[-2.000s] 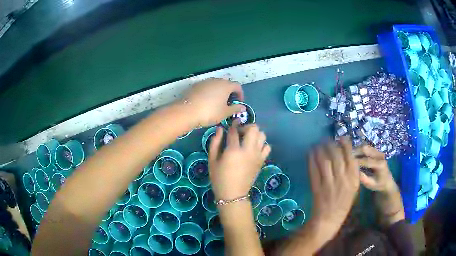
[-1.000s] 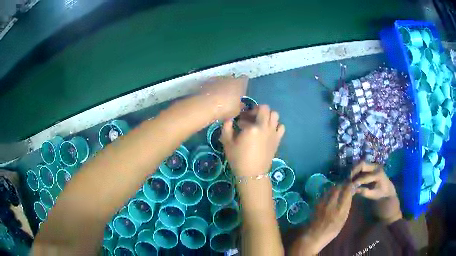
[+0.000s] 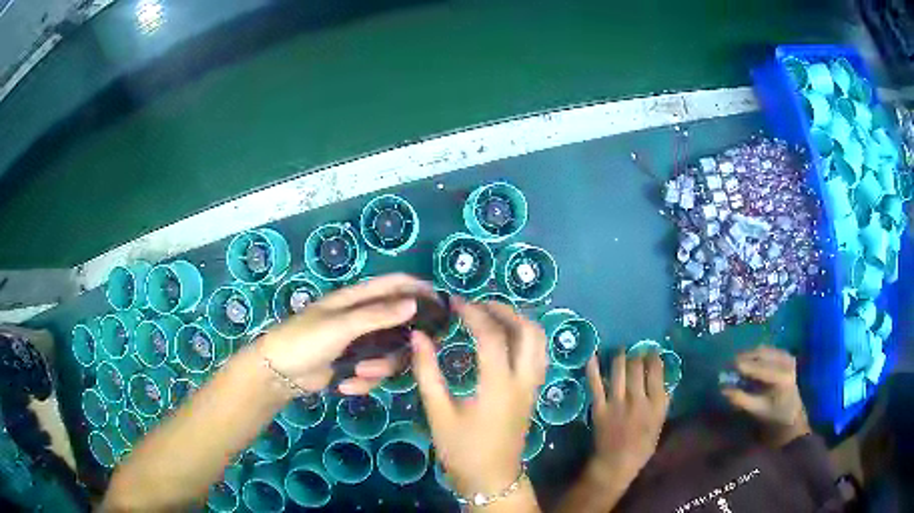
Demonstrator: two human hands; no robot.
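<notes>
Teal cup-shaped housings stand in rows, such as one at the back (image 3: 482, 231); many have dark centres with pale or silver parts. My left hand (image 3: 341, 336), from the lower left, holds several black inserts (image 3: 373, 349) above the cups. My right hand (image 3: 486, 376), with a bracelet, has its thumb and fingers around a black piece (image 3: 433, 313) beside my left fingertips. The hands hide the cups below them, and the exact number of black pieces cannot be told.
A heap of small silver motors with reddish leads (image 3: 747, 240) lies beside a blue bin (image 3: 830, 250) of loose teal housings. A neighbour's hands (image 3: 629, 406) work at the lower right, one near cups. A scuffed white rail (image 3: 401, 163) borders the green belt (image 3: 401, 80).
My hands have moved down and left from the cup near the rail and come together around black pieces. The cups near the rail now show uncovered. The neighbour's hands have moved apart.
</notes>
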